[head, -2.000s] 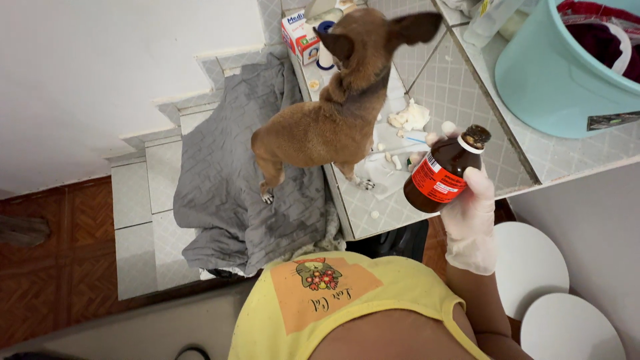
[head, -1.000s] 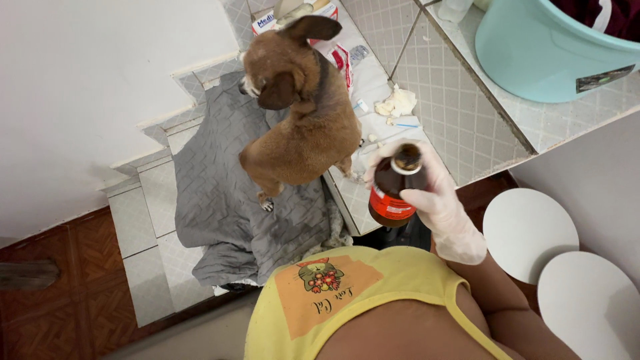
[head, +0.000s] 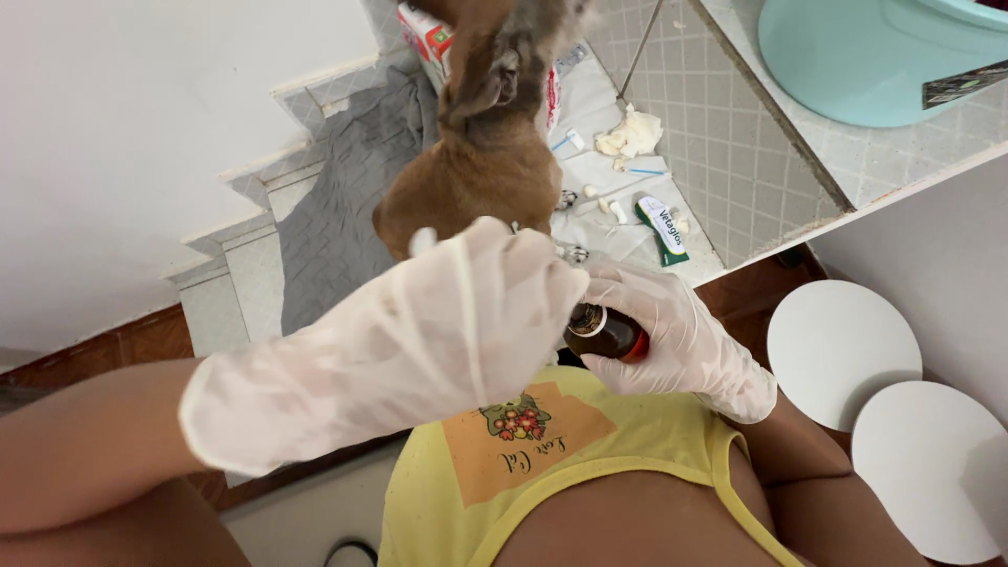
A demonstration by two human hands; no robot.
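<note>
My right hand, in a whitish glove, is wrapped around a dark brown bottle with a red label; its uncapped neck points up and left. My left hand, also gloved, is curled just left of the bottle's neck. A small blurred white thing shows beyond its knuckles; whether the fingers hold anything is hidden. Beyond my hands a brown dog is on the tiled ledge, its head partly out of view. A Vetaglos tube lies right of its paws, near blue-stemmed swabs and crumpled cotton.
A grey cloth drapes over the tiled steps at left. A red-and-white box stands behind the dog. The light blue tub is on the upper right ledge. Two round white discs are low at right.
My left hand has come into view beside the bottle, which my right hand still holds. The dog's head has turned away from the left. The Vetaglos tube is now visible on the ledge.
</note>
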